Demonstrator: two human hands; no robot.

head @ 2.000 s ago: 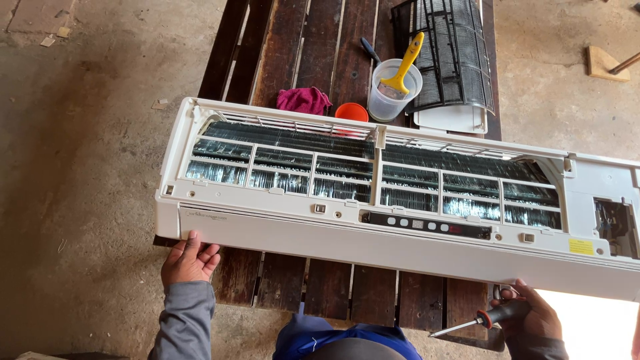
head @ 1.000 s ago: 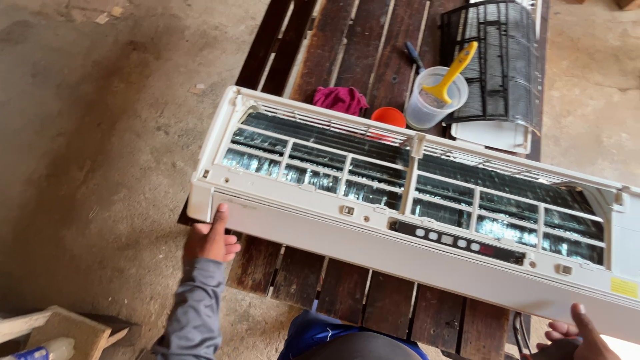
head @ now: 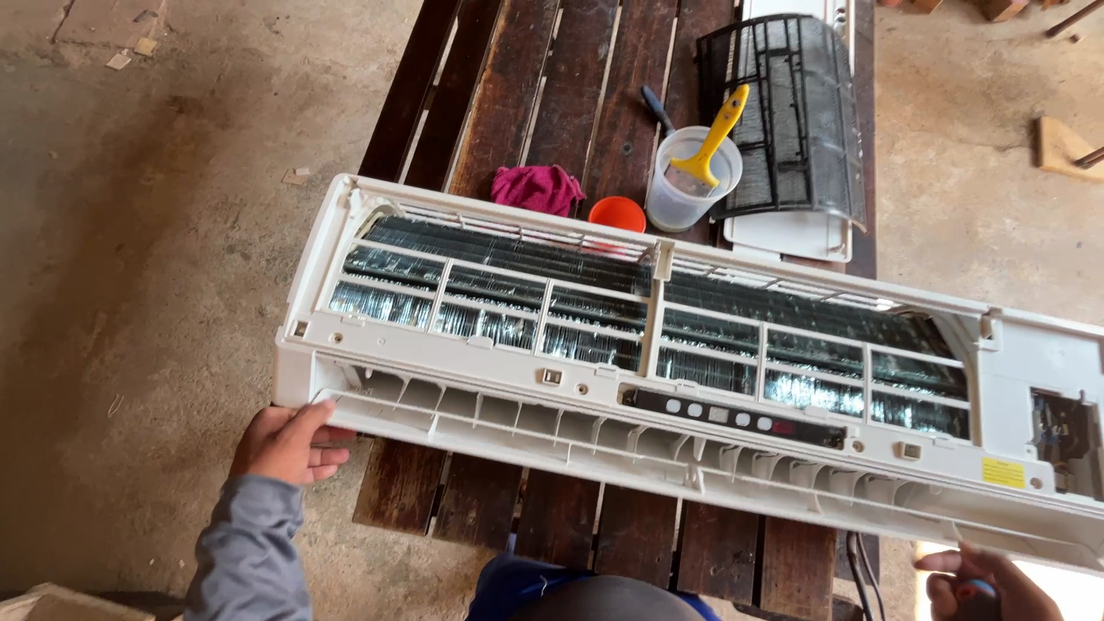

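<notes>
A white air conditioner indoor unit [head: 517,358] lies across a slatted wooden table, its front grille and metal fins exposed. Along its near edge the louver flap [head: 552,453] is swung open, showing vertical vanes inside. My left hand [head: 289,440] grips the flap's left end between thumb and fingers. At the flap's right end my right hand [head: 987,582] touches the edge with a fingertip and has a screwdriver [head: 979,588] in its curled fingers, mostly hidden.
Behind the unit are a magenta cloth [head: 536,190], an orange cup [head: 617,213], a clear plastic tub [head: 686,203] with a yellow-handled brush [head: 723,129], and a black mesh filter [head: 780,121] on a white panel [head: 798,237]. The wooden table [head: 552,517] has gaps between slats. Cables [head: 862,569] hang at its near right.
The louver flap, closed against the unit's near edge in the earlier frames, now stands open. My hands stay near its two ends.
</notes>
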